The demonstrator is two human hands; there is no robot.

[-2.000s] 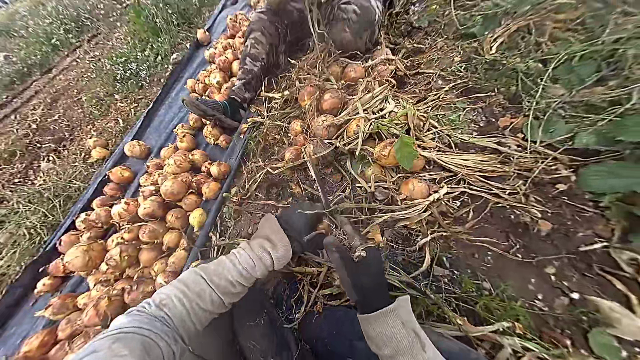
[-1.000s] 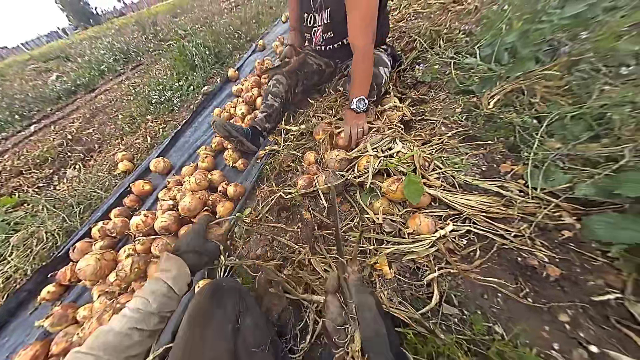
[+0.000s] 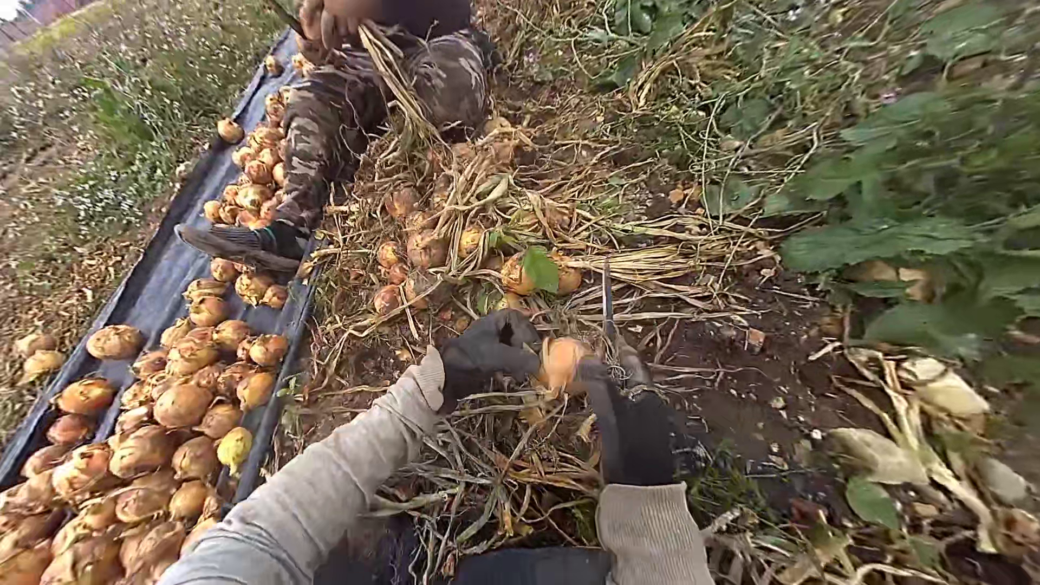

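Note:
My left hand (image 3: 489,353), in a dark glove, is closed on the left side of an onion (image 3: 562,363) with papery skin. From the right, my gloved right hand (image 3: 630,414) touches the same onion and holds a knife, its narrow blade (image 3: 608,305) pointing up and away from me. Dry onion tops (image 3: 504,463) lie in a tangle below both hands. Just beyond them rests a pile of onions with dried leaves (image 3: 426,249), one topped by a green leaf (image 3: 540,270).
Many onions (image 3: 183,405) cover a dark ground sheet (image 3: 175,272) on the left. A co-worker in camouflage trousers (image 3: 313,138) sits ahead, one shoe (image 3: 240,246) on the sheet, holding dry stalks (image 3: 398,81). Leafy green plants (image 3: 934,244) grow at right.
My left hand has moved from the onions on the sheet to an onion in front of me. The co-worker's hand has left the ground pile and is now raised with stalks.

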